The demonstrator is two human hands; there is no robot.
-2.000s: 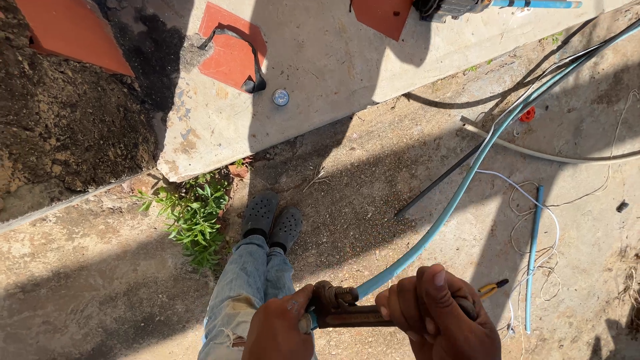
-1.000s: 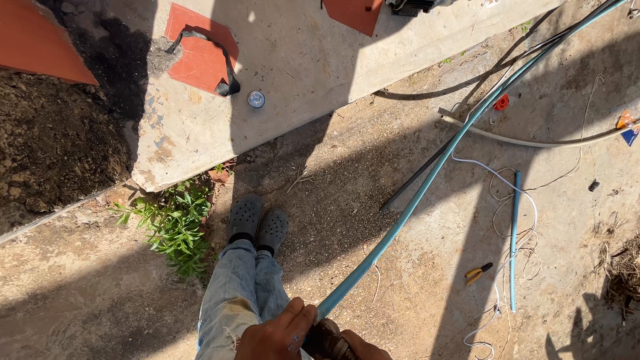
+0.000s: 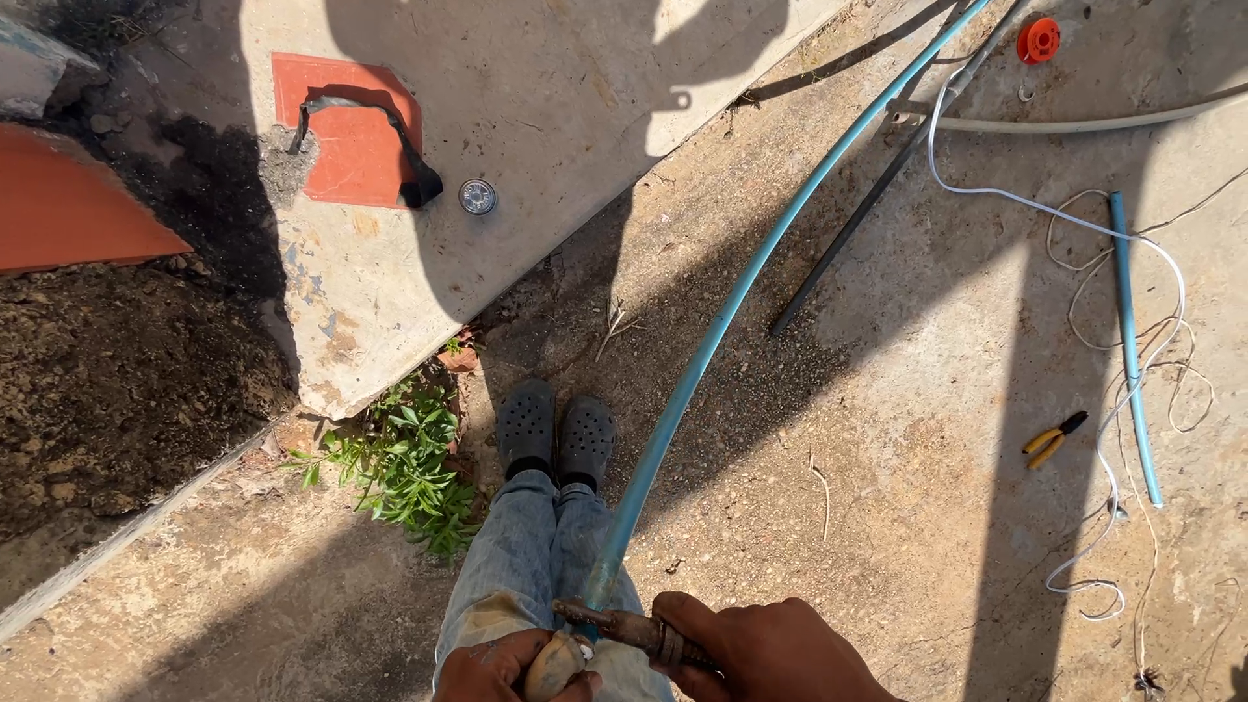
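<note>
Low in the view, in front of the jeans, a long light-blue plastic pipe [image 3: 726, 322] comes down to both hands. My right hand [image 3: 770, 648] is closed around a rusty metal tool [image 3: 624, 629], perhaps a wrench or pliers, whose end lies against the pipe near its lower end. My left hand [image 3: 502, 673] grips a rounded, worn tan piece [image 3: 554, 668] just below the pipe's end; what it is I cannot tell. The fingers partly hide where the pipe, tool and piece meet.
Yellow-handled pliers [image 3: 1048, 444], a short blue pipe [image 3: 1126, 341], white cable [image 3: 1170, 273], an orange spool [image 3: 1038, 41], a grey pipe [image 3: 1092, 127] and a dark rod [image 3: 848, 229] lie right. A concrete ledge [image 3: 546, 146] holds a round tin [image 3: 478, 197] and black strap [image 3: 414, 146]. A plant [image 3: 419, 468] grows beside the shoes.
Two seconds ago the yellow-handled pliers showed beside my right hand; one second ago and now they lie on the ground. The rusty tool, largely hidden one second ago, shows against the pipe.
</note>
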